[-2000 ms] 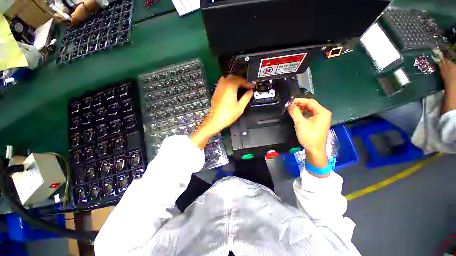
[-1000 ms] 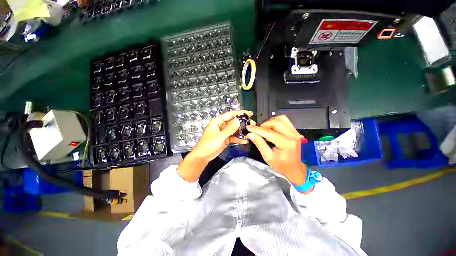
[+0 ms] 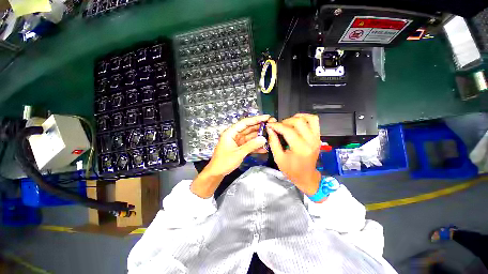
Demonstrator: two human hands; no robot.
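Note:
A small dark module (image 3: 264, 130) is held between my two hands, close in front of my body. My left hand (image 3: 233, 147) grips it with thumb and fingers from the left. My right hand (image 3: 297, 147) touches it with thumb and fingertips from the right. The fingers hide most of the module, and I cannot tell whether the right hand pinches a second part. The press machine (image 3: 327, 115) stands to the right, with a silver-white fixture (image 3: 322, 69) under its head.
A clear blister tray (image 3: 180, 88) and a black blister tray (image 3: 100, 128) lie left. A yellow tape roll (image 3: 274, 76) lies beside the machine. A blue bin (image 3: 397, 152) holds clear bags. A white box (image 3: 63, 145) with a black hose (image 3: 59, 191) stands far left. A person's foot (image 3: 443, 233) shows lower right.
From the machine, both hands came together before my body around the module, and the view shifted. Over the last second, the module turned more edge-on and the right fingers closed over it. A foot appeared.

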